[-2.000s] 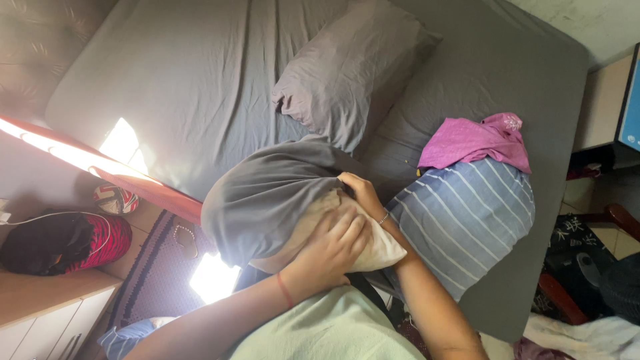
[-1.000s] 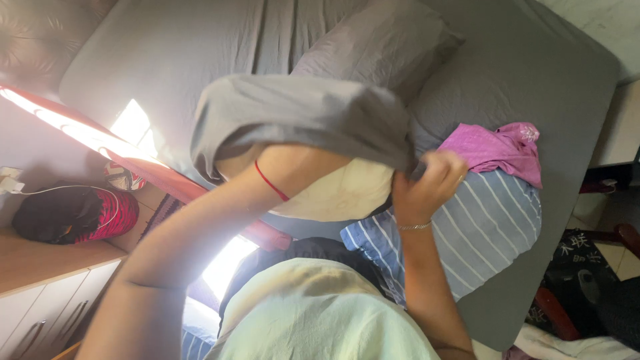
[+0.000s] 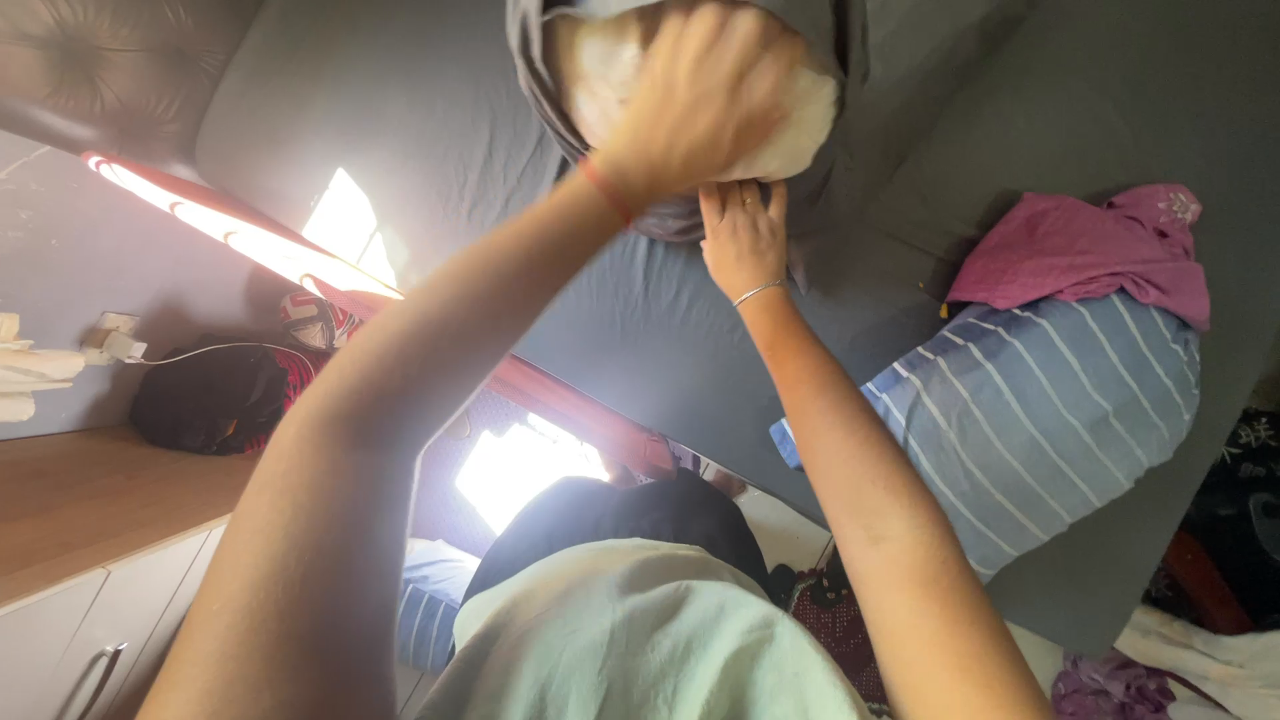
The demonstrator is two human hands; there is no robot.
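Observation:
A pale pillow [image 3: 800, 135] lies inside the mouth of a grey pillowcase [image 3: 540, 85] at the top centre, over the grey bed sheet. My left hand [image 3: 705, 105], blurred and with a red band at the wrist, presses on the pillow's near end; its fingertips are hard to make out. Below it, my right hand [image 3: 745, 230] has its fingertips at the lower rim of the case, against the pillow's edge; whether they pinch the cloth cannot be told. A blue striped pillow [image 3: 1040, 420] rests on the bed at the right, with a pink cloth [image 3: 1090, 250] on its upper end.
A red-edged bed side [image 3: 570, 400] runs diagonally at the left. Beyond it stands a wooden-topped cabinet [image 3: 110, 500] with a dark and red bag [image 3: 215, 400] and a white cable near a wall socket [image 3: 115, 335]. Cloths lie at the lower right.
Both hands and the grey-cased pillow have moved forward, away from my body, onto the bed. The pillow's pale end now faces me under my left hand. The view has shifted too.

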